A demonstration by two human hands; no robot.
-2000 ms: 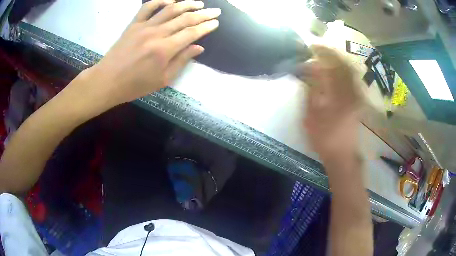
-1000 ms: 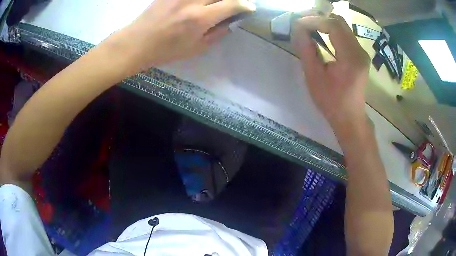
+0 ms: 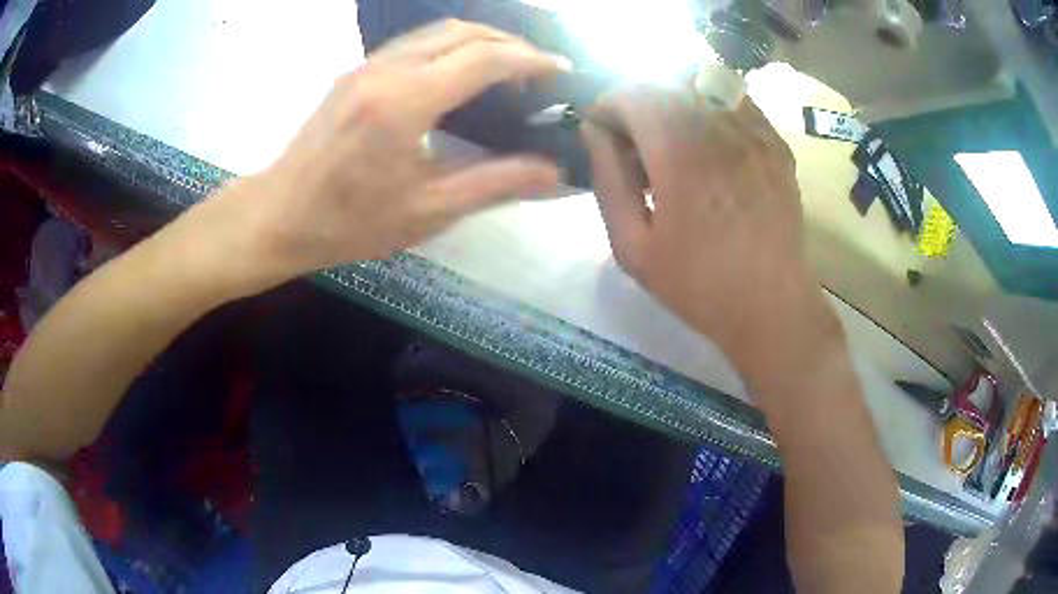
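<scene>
A dark fabric piece [image 3: 499, 116] lies at the top centre, between and partly under both hands. My left hand [image 3: 406, 151] is over its left part, with thumb and fingers apart around it; whether it pinches the cloth cannot be told. My right hand [image 3: 708, 186] has its fingertips closed on the piece's right end, where a small pale strip or metal bit [image 3: 555, 115] shows. The needle area beyond is lost in lamp glare.
The cream machine bed [image 3: 830, 192] carries small black-and-white pieces [image 3: 891, 180] near a yellow spot. Scissors [image 3: 965, 429] and slim tools lie at the right table edge. A blue basket [image 3: 719, 511] is below the table. Dark cloth [image 3: 81, 41] lies at the upper left.
The dark piece shows again between the hands. My right hand has moved left and a little down, close to my left hand. My left hand has moved slightly down, its thumb now apart.
</scene>
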